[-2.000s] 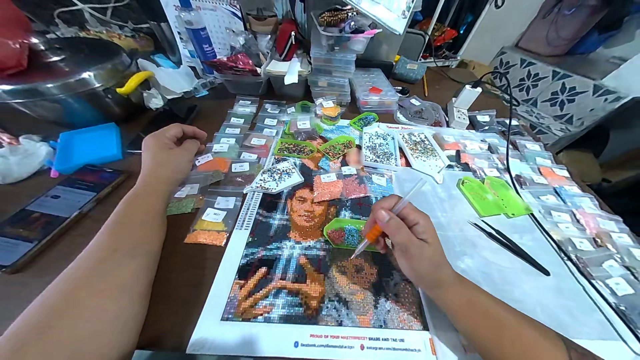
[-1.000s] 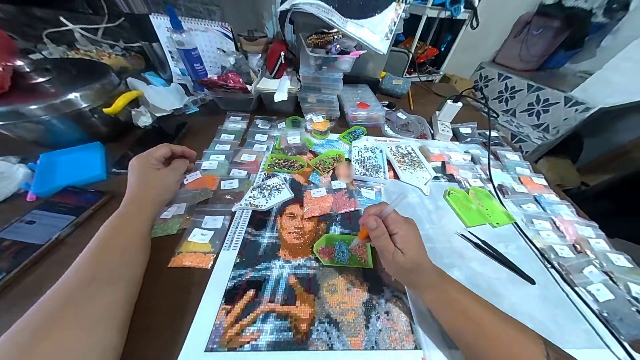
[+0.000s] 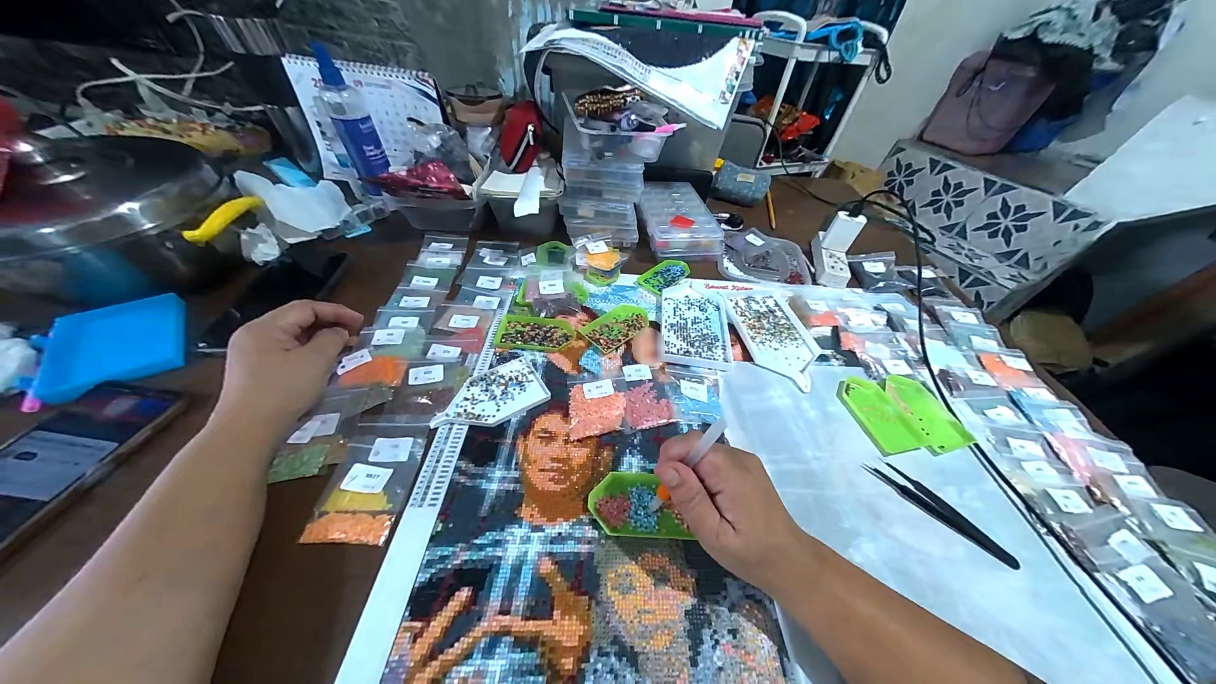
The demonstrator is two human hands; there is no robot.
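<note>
My right hand [image 3: 727, 503] holds a drill pen [image 3: 705, 443] with a translucent barrel and orange grip, its tip at the green tray [image 3: 638, 528] of pink and blue beads. That tray lies on the diamond painting canvas [image 3: 532, 560], which shows a pixelated portrait. At the left, my left hand [image 3: 290, 351] rests beside small labelled bags of beads, its thumb and finger near a bag of orange beads [image 3: 375, 371]; whether it grips anything cannot be told. White trays of mixed beads [image 3: 499, 391] and more green trays [image 3: 534, 332] lie across the canvas's upper part.
Black tweezers [image 3: 940, 513] and an opened green tray pair [image 3: 902, 414] lie at the right, with a black cable [image 3: 926, 332] and rows of bead bags [image 3: 1069, 499]. A phone [image 3: 81, 446] and blue plastic case [image 3: 114, 347] are at the left. Stacked clear boxes [image 3: 600, 195] stand behind.
My right hand has moved the pen from the lower part of the canvas up to the green bead tray. My left hand stays near the bags at the left.
</note>
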